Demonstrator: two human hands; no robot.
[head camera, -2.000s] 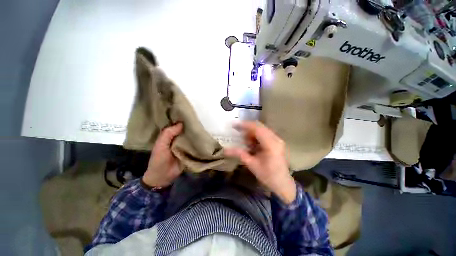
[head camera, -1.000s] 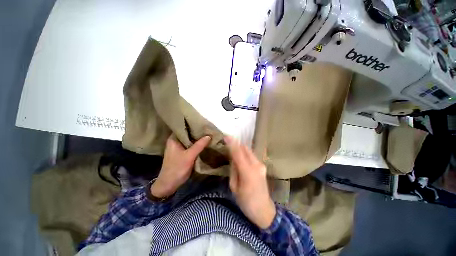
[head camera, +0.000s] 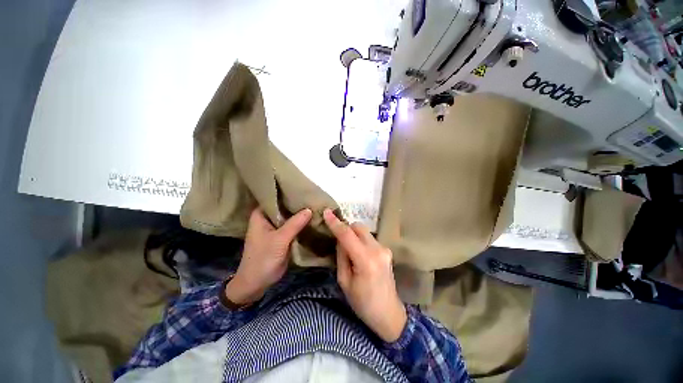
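Note:
A tan cloth piece (head camera: 251, 146) lies folded and bunched on the white table left of the needle plate, its near end at the table's front edge. My left hand (head camera: 266, 250) pinches its near edge between thumb and fingers. My right hand (head camera: 365, 273) pinches the same edge just to the right, thumb and index finger close to my left thumb. A dark fold opening shows between and below the fingertips. The fingers hide part of the edge.
The white "brother" sewing machine (head camera: 550, 82) stands at right, its needle area lit violet-white above the needle plate (head camera: 365, 112). A large tan panel (head camera: 453, 176) lies under the machine head and over the front edge. Small cut pieces (head camera: 608, 221) lie far right. More tan cloth (head camera: 108, 299) hangs below the table.
My right hand has come in from the right and now grips the cloth edge beside my left hand. The cloth's upper part has turned and opened, its tip shifting slightly right.

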